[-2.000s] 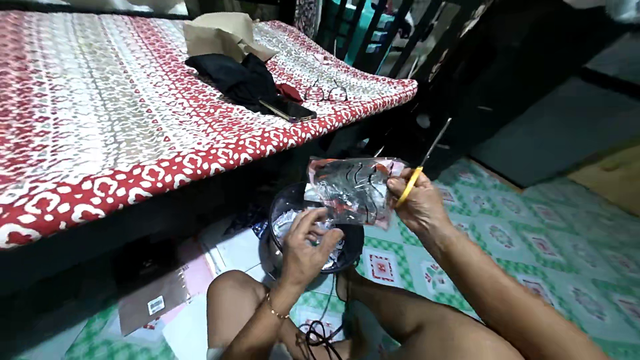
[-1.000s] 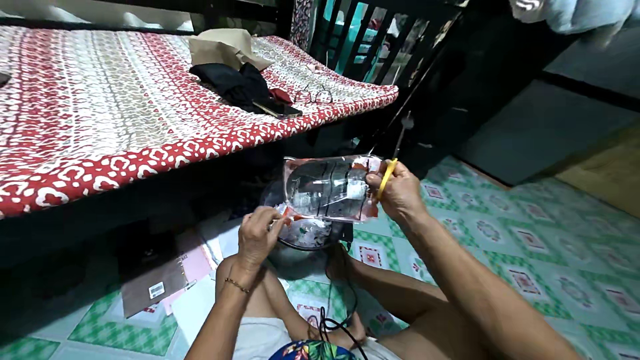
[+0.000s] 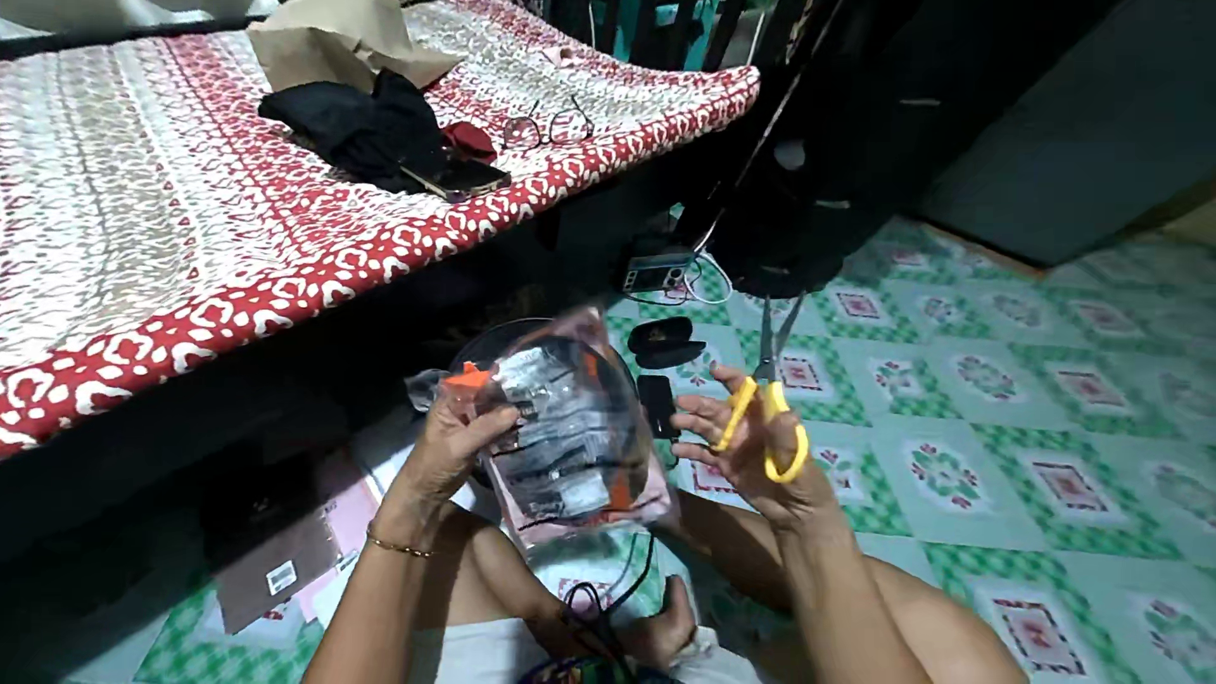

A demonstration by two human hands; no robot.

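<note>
A clear plastic packet with pink and orange print (image 3: 570, 446) hangs from my left hand (image 3: 451, 446), which pinches its upper left corner by an orange part. Through the film show silvery pieces and dark stripes. My right hand (image 3: 760, 456) is off the packet, to its right, with fingers spread. Scissors with yellow handles (image 3: 787, 456) hang on this hand, a thumb through one loop, their blades parted and pointing away from me. Behind the packet stands a round dark bin (image 3: 508, 332), mostly covered by it.
A patterned mattress (image 3: 380, 256) bears a brown paper bag (image 3: 342, 43), black cloth (image 3: 361, 133), eyeglasses (image 3: 551, 128) and a phone (image 3: 461, 178). On the tiled floor lie an open glasses case (image 3: 663, 342), a black flat object (image 3: 657, 404), a power strip-like device (image 3: 655, 274) and a brown folder (image 3: 275, 560).
My right hand has let go of the packet and moved away from it. The packet now hangs upright from my left hand, and the scissor blades have parted.
</note>
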